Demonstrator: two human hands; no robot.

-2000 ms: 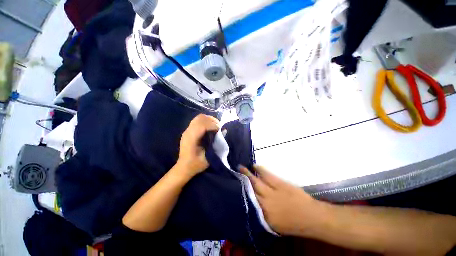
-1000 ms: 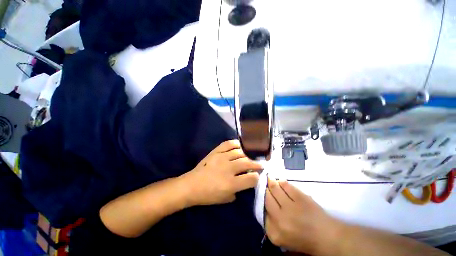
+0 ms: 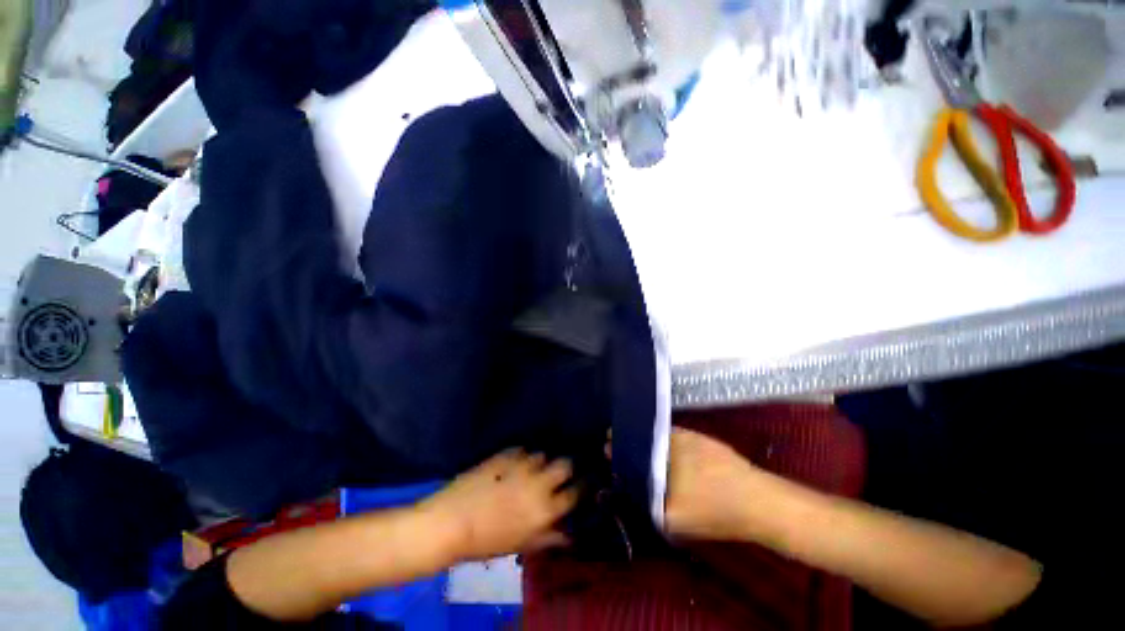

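Note:
The heavy navy garment [image 3: 457, 234] lies from the machine's foot down over the table's front edge towards the lap. The navy waistband strip with its white edge [image 3: 663, 419] runs from under the foot down to my right hand. My left hand [image 3: 508, 499] grips dark cloth at the garment's lower end. My right hand [image 3: 706, 488] holds the white-edged band; its fingertips are hidden behind it. The presser foot area [image 3: 592, 166] is blurred at the top, beside a small grey block [image 3: 643, 133].
Scissors with yellow and red handles [image 3: 997, 173] lie on the table at the right. White printed label strips [image 3: 808, 49] are at the top. A ruler strip [image 3: 888, 358] follows the front edge. A grey motor [image 3: 62, 321] is at the far left; a blue bin [image 3: 397, 598] is below.
Both hands have moved from the needle down to the lap, along the band. The view has shifted, so the machine head now shows only at the top.

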